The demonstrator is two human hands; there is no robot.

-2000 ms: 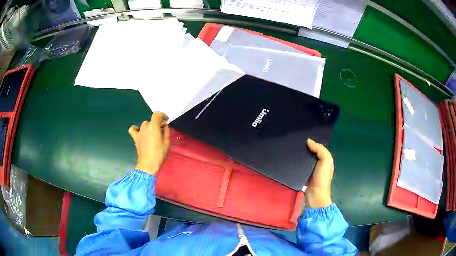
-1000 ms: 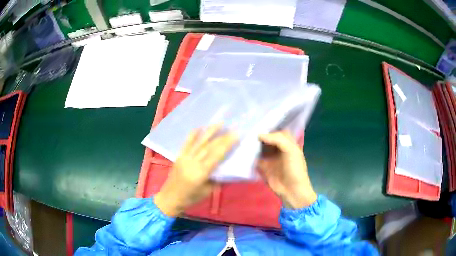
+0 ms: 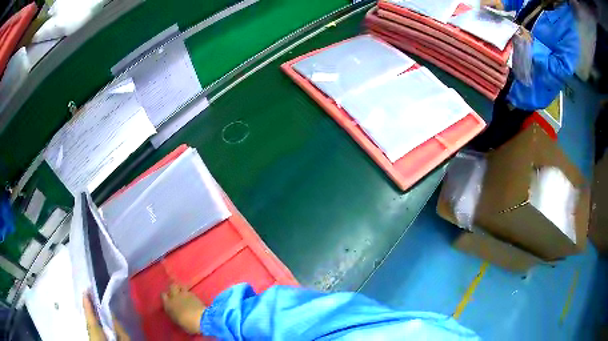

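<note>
My left hand, cut off by the bottom edge, grips a bagged tablet raised on edge, with its milky bag standing partly open around the dark tablet. My right hand is low over the near recess of the red tray. Its fingers point down at the tray, and whether they pinch anything is unclear. Another bagged tablet with a pale logo lies in the tray's far recess.
A second red tray with two bagged tablets lies farther along the green mat. Beyond it are stacked trays and a person in blue. An open carton stands at right. White sheets lie at lower left; printed papers hang behind.
The view has swung right. The bagged tablet is now upright in my left hand instead of flat between both hands. My right hand has left it and moved down to the tray.
</note>
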